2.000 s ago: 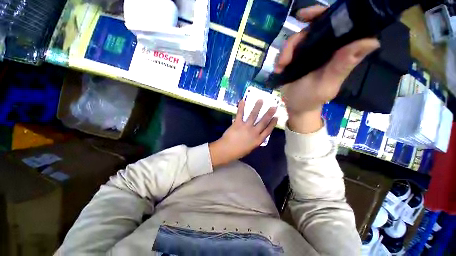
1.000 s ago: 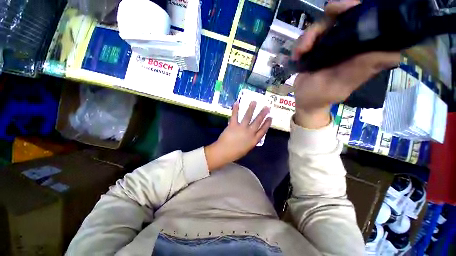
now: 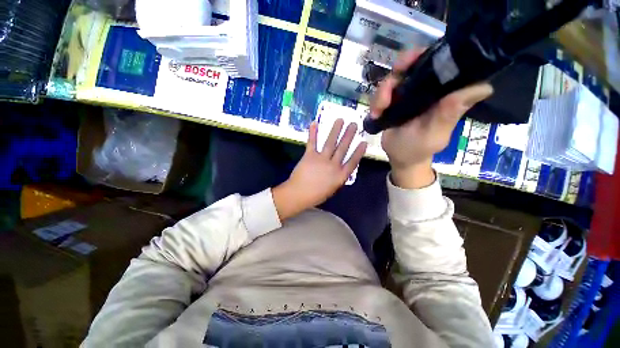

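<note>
A flat white cover [image 3: 333, 115] lies at the bench's front edge, partly hidden by my fingers. My left hand [image 3: 319, 165] rests flat on it with fingers spread and pressing it down. My right hand [image 3: 423, 126] is closed around a black electric screwdriver [image 3: 435, 71], slanted with its lower end at the cover's right side, close beside my left fingertips. The bit and any screw are too small to tell. A silvery-grey screw feeder [image 3: 381, 41] stands just behind.
White units and stacked white parts [image 3: 234, 41] stand on the bench [image 3: 122, 102] at left. A stack of white plates [image 3: 571, 129] stands at right, near a red bin [image 3: 607, 217]. Below are cartons [image 3: 51, 272], one holding clear bags [image 3: 136, 153], and white-and-black units [image 3: 544, 285].
The screwdriver has moved from over the screw feeder down and left to the cover. My left hand still presses the cover. The bench has shifted left in view.
</note>
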